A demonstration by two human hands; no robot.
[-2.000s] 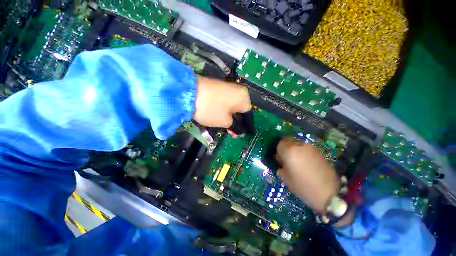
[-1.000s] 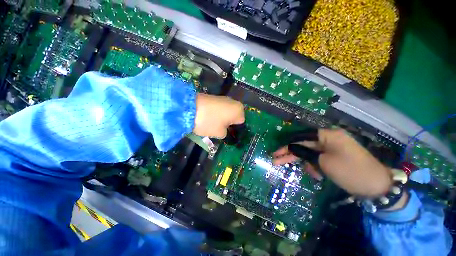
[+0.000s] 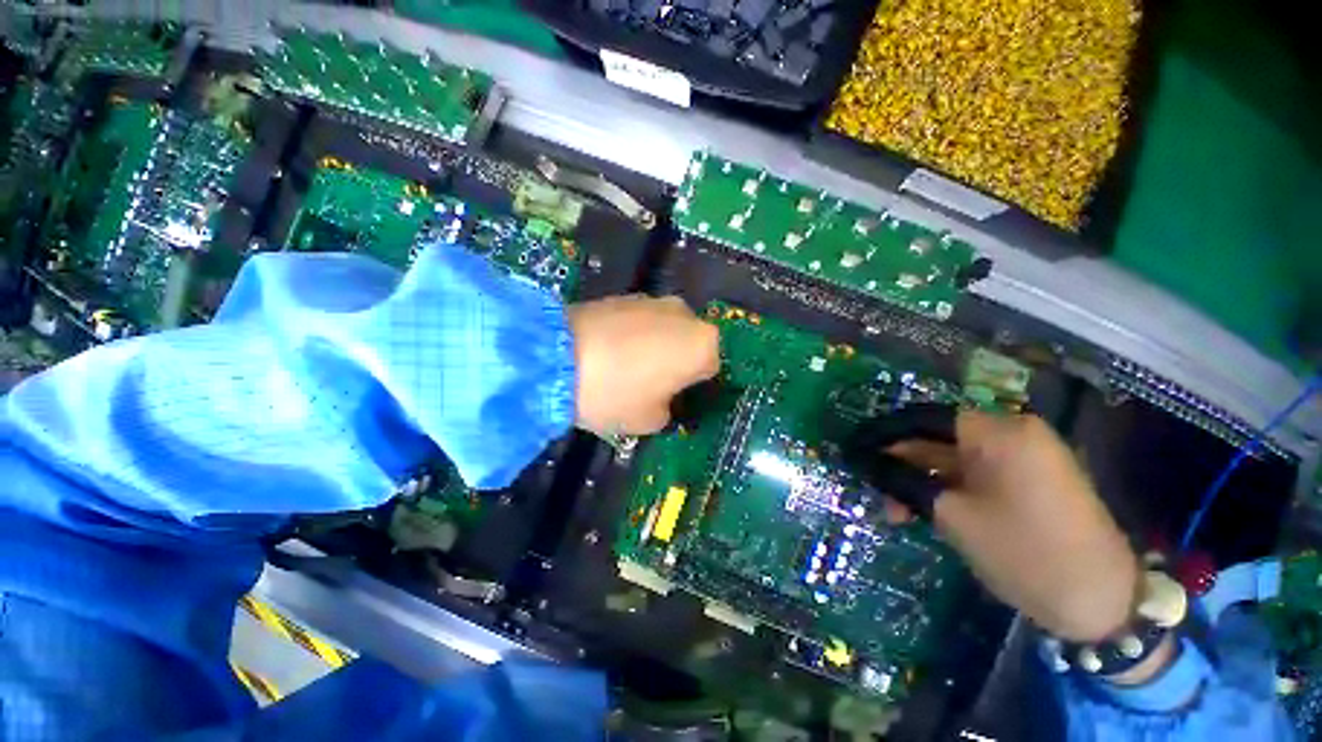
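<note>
The main circuit board (image 3: 768,507) sits in a black carrier in front of me, crowded with parts, with one yellow block (image 3: 670,513) near its left edge. My left hand (image 3: 645,365) is over the board's upper left corner, its fingers curled down; its fingertips are hidden, so what they hold cannot be told. My right hand (image 3: 1015,510) is over the board's right part, with black finger cots on fingers bent toward the board. Whether a small part is between them cannot be told.
A narrow circuit board (image 3: 826,232) lies beyond the main board. A grey parts bin (image 3: 645,76) and a yellow parts bin (image 3: 950,192) stand at the top. More boards (image 3: 131,189) in carriers are at the left. A blue cord (image 3: 1232,471) runs near my right wrist.
My right hand has moved right from the board's middle, and its fingers have spread and then drawn closer together. My left hand has stayed near the board's upper left corner. The view has shifted slightly.
</note>
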